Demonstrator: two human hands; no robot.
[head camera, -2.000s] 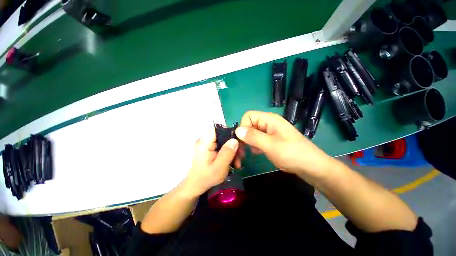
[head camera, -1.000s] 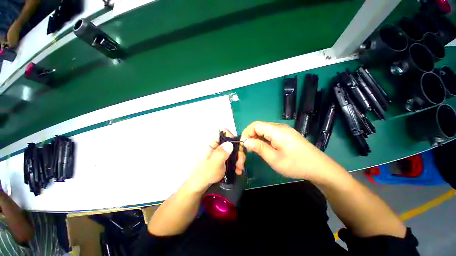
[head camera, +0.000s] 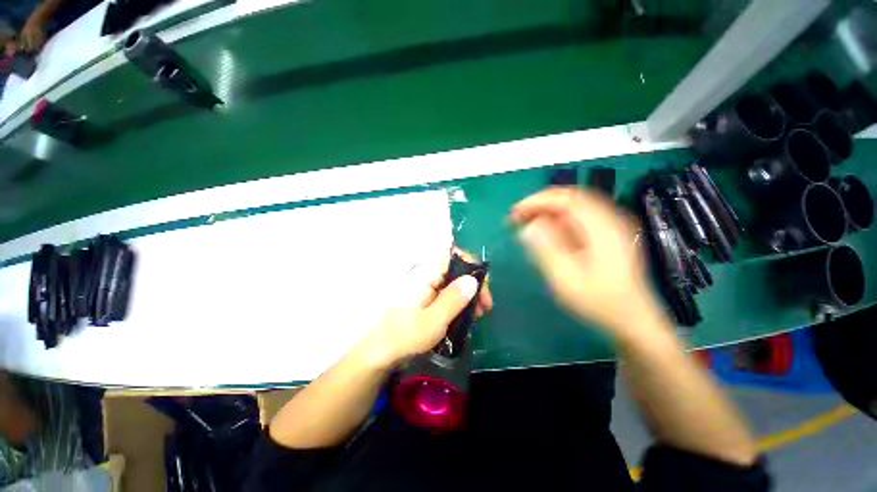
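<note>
My left hand (head camera: 423, 317) grips the black handle joint of a hair dryer body (head camera: 438, 370). The dark barrel hangs below the hand at the bench edge, its glossy pink end ring (head camera: 431, 402) facing me. A black handle piece (head camera: 465, 281) shows between thumb and fingers; a thin strand sticks up at its top. My right hand (head camera: 582, 250) is raised over the green surface, blurred, with fingers curled; whether it holds something small cannot be told. It partly hides the pile of black handle shells (head camera: 677, 235) to the right.
Slim black handle parts (head camera: 81, 288) lie in a row on the white sheet (head camera: 260, 288). Empty barrel housings (head camera: 813, 216) stand far right, beside a white post (head camera: 731, 72). A dryer body (head camera: 168, 65) lies across the green belt (head camera: 404, 86). An open carton (head camera: 135, 432) sits below left.
My right hand has left the handle joint and moved right and up, towards the handle shells. My left hand still holds the dryer body. The view has shifted slightly.
</note>
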